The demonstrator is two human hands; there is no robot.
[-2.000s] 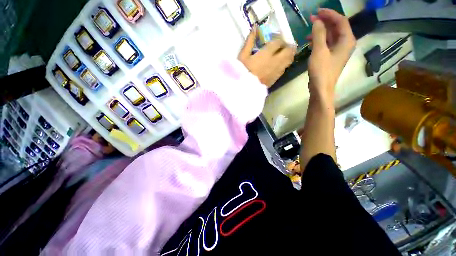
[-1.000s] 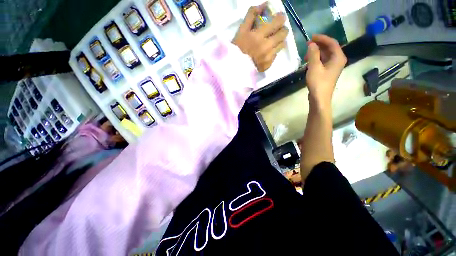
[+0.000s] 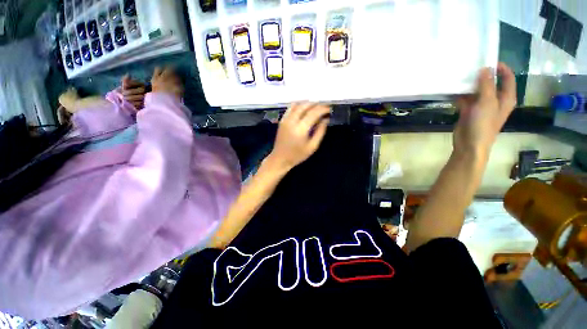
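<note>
A white compartment tray lies in front of me, cut off by the top edge. Its left part holds several watch units with dark rims and pale or yellowish centres, such as one watch unit. The pockets toward the right hold no units. My right hand is at the tray's front right corner, thumb and fingers around its edge. My left hand is just below the tray's front edge, fingers loosely curled and apart, with no object seen in it.
A coworker in a pink sleeve sits at the left, hands on the green bench near another tray stack with dark units. An orange-brown cylinder of a machine is at the right. A blue fitting is at the right edge.
The pink-sleeved arm has withdrawn from over the tray to the left. My left hand has come into view. My right hand has moved onto the tray corner. The view has turned.
</note>
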